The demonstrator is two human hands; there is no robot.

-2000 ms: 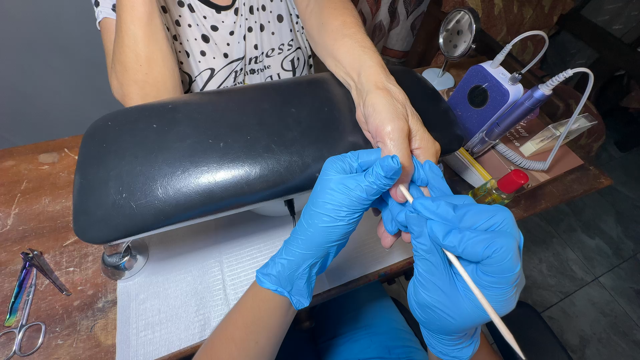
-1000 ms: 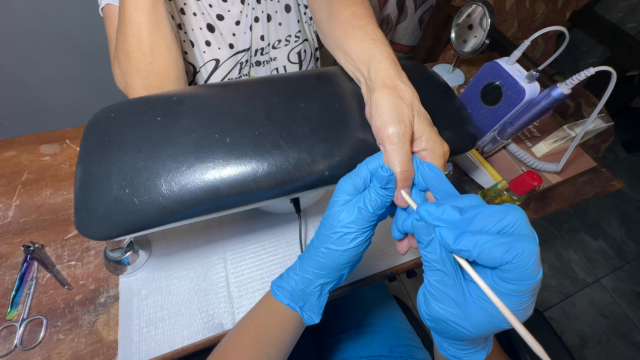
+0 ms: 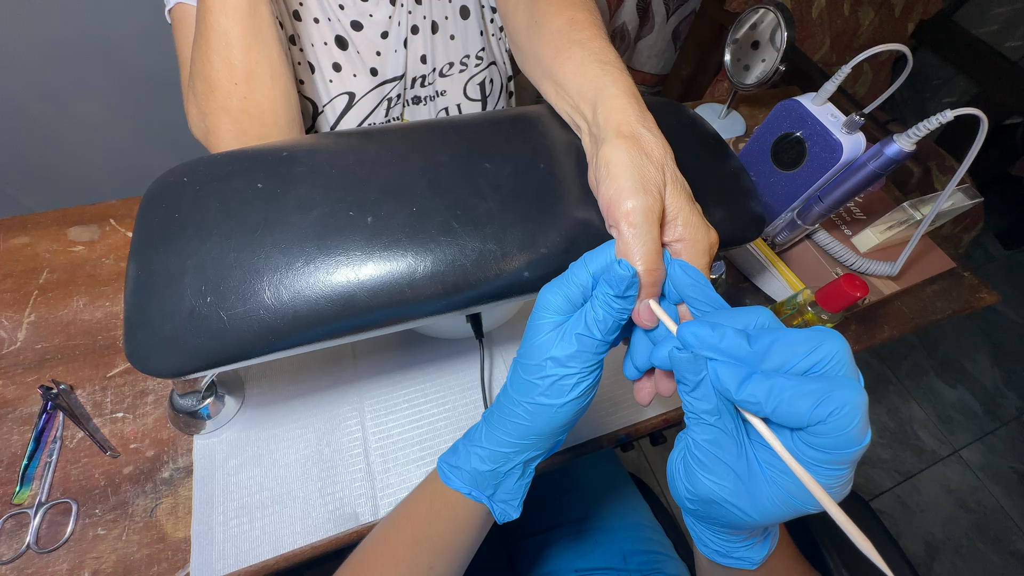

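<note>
Both my hands wear blue gloves. My left hand (image 3: 560, 360) grips the thumb of another person's hand (image 3: 640, 192), which reaches over a black padded armrest (image 3: 360, 240). In my right hand (image 3: 768, 416) is a thin wooden cuticle stick (image 3: 800, 472), held like a pen. Its tip lies at the edge of that person's thumbnail (image 3: 647, 313). The person's other fingers hang below the thumb, partly hidden by my gloves.
Scissors (image 3: 36, 516), rainbow tweezers (image 3: 34, 456) and a metal clipper (image 3: 80, 416) lie left. White sheet (image 3: 280, 464) under the armrest. At right: purple nail drill unit (image 3: 788, 160), its handpiece (image 3: 848, 188), red-capped bottle (image 3: 840, 294), round mirror (image 3: 754, 48).
The stick stays in my right hand with its tip at the thumbnail, and my left hand keeps its hold on the thumb. Only small shifts of the hands show.
</note>
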